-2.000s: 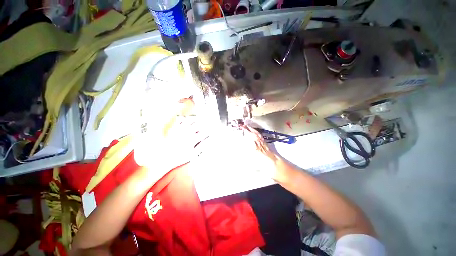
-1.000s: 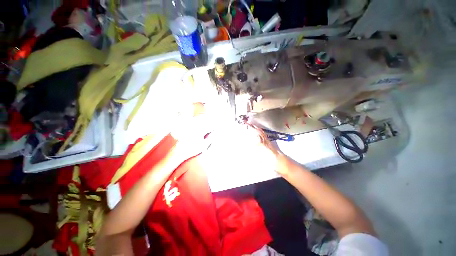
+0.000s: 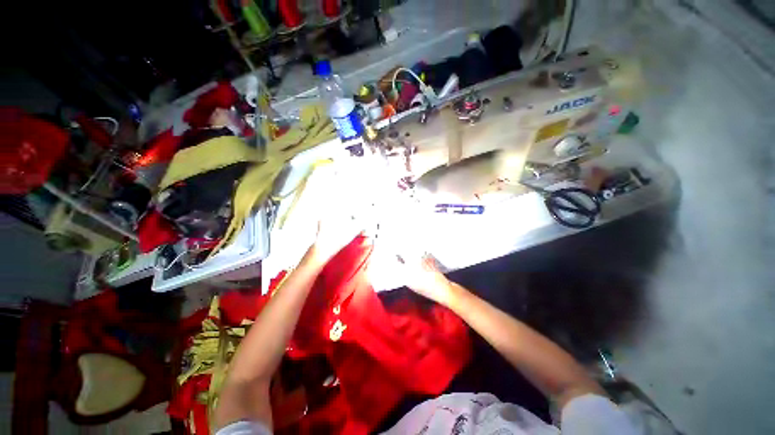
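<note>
Red fabric (image 3: 391,340) with a small yellow mark hangs from the white machine table (image 3: 501,229) over the lap. The cream sewing machine (image 3: 510,127) marked JACK stands behind; its needle area is lost in glare. My left hand (image 3: 327,242) is at the upper part of the red fabric, its fingers washed out by the light. My right hand (image 3: 427,276) is at the table's front edge, right of the red fabric; glare hides what its fingers touch. A slim blue tool (image 3: 459,208) lies flat on the table.
Black-handled scissors (image 3: 573,207) lie at the table's right. A bottle (image 3: 345,115) stands behind the machine head. Yellow strips (image 3: 246,191) drape over a white tray (image 3: 208,270) at left. Red and yellow cloth (image 3: 204,348) is piled below. A second machine (image 3: 72,229) is at far left.
The view has tilted up and shifted, showing more of the room behind. Both hands have drawn back from the needle area toward the table's front edge, and the red fabric is bunched differently.
</note>
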